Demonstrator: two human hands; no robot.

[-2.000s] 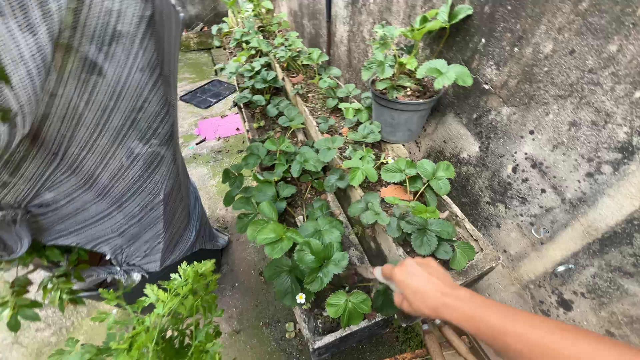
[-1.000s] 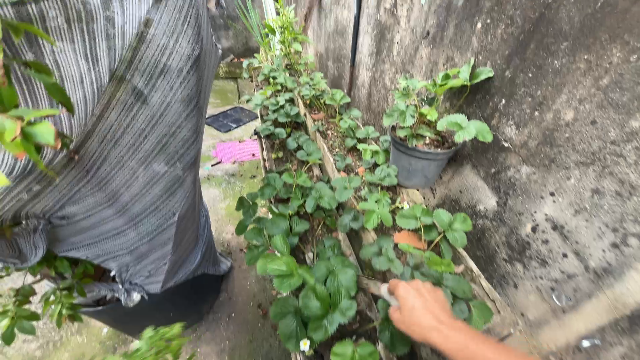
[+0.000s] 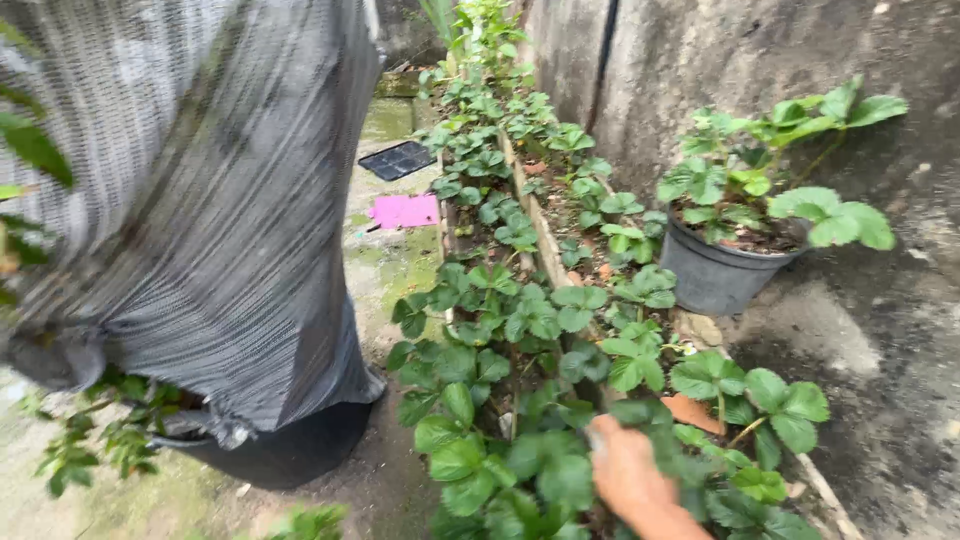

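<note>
My right hand (image 3: 626, 469) is low in the frame, right of centre, reaching in among the leaves of strawberry plants (image 3: 536, 315) between two long planter boxes. Its fingers look curled around a small pale thing, mostly hidden and blurred, that I cannot name. Leaves lie on both sides of the hand. Beyond it runs the wooden edge (image 3: 544, 232) between the boxes. A terracotta-coloured shard (image 3: 694, 414) lies in the soil right of the hand. My left hand is out of view.
A grey plastic pot (image 3: 712, 266) with a strawberry plant stands by the stained concrete wall (image 3: 750, 45). Grey shade netting (image 3: 247, 225) drapes over a black pot (image 3: 285, 450) at left. A pink sheet (image 3: 405, 211) and a black tray (image 3: 397, 160) lie on the ground.
My right hand has moved forward along the planter boxes, deeper among the leaves. The view has shifted forward too, and the white flower by the near box end is out of frame.
</note>
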